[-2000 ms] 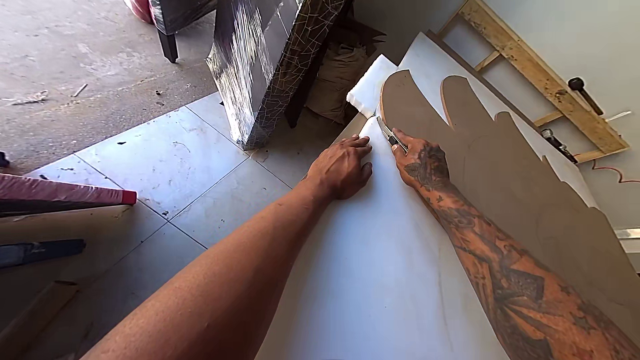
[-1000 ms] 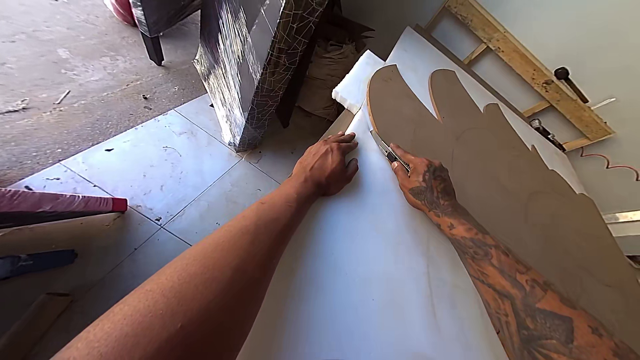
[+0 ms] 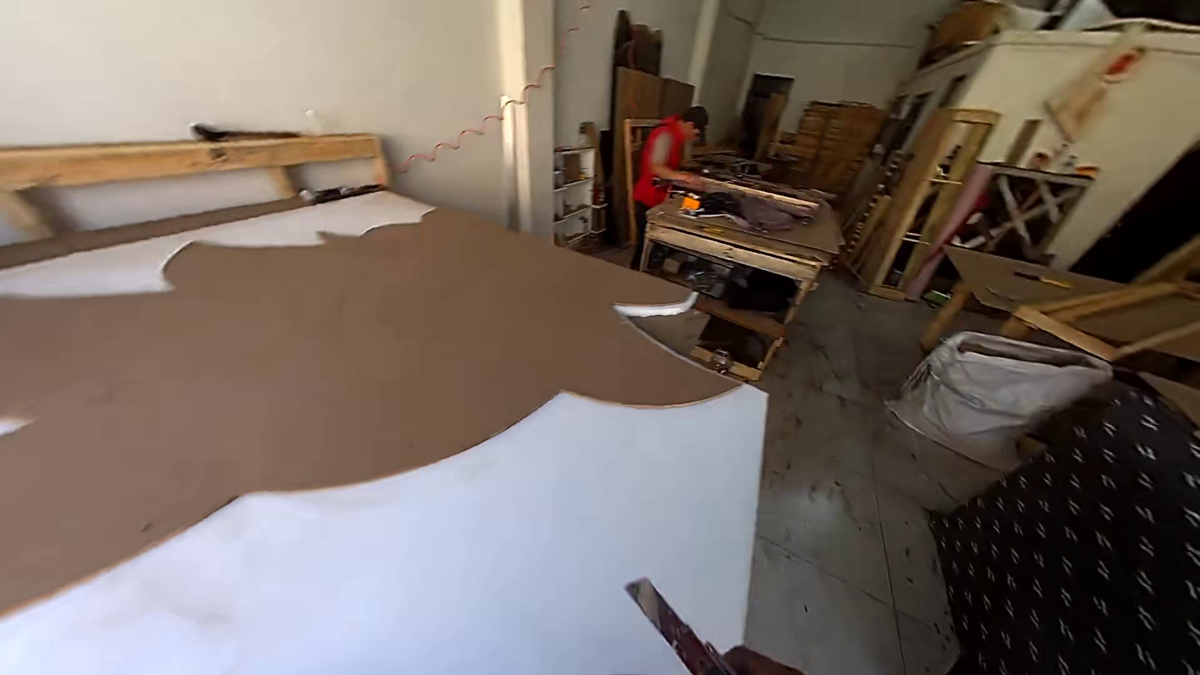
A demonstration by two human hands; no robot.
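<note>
At the bottom edge, my right hand [image 3: 757, 662] is mostly cut off, with fingers closed on a utility knife [image 3: 670, 623] that points up and left over white foam sheet [image 3: 487, 544]. A large brown board [image 3: 375, 347] with scalloped edges lies on the foam. White foam shows beyond the board's far edge too, and a curved white strip [image 3: 656, 308] shows at its right tip. My left hand is out of view.
A timber frame [image 3: 187, 161] leans by the wall at left. A person in red [image 3: 661, 164] stands at a wooden workbench [image 3: 731, 248]. To the right are a white sack [image 3: 994, 394], a dark patterned fabric [image 3: 1078, 544] and a board-topped table [image 3: 1050, 281].
The view has swung far to the right, toward the workshop. My left hand, earlier on the foam, is out of view. The knife has left the scalloped edge where it was before.
</note>
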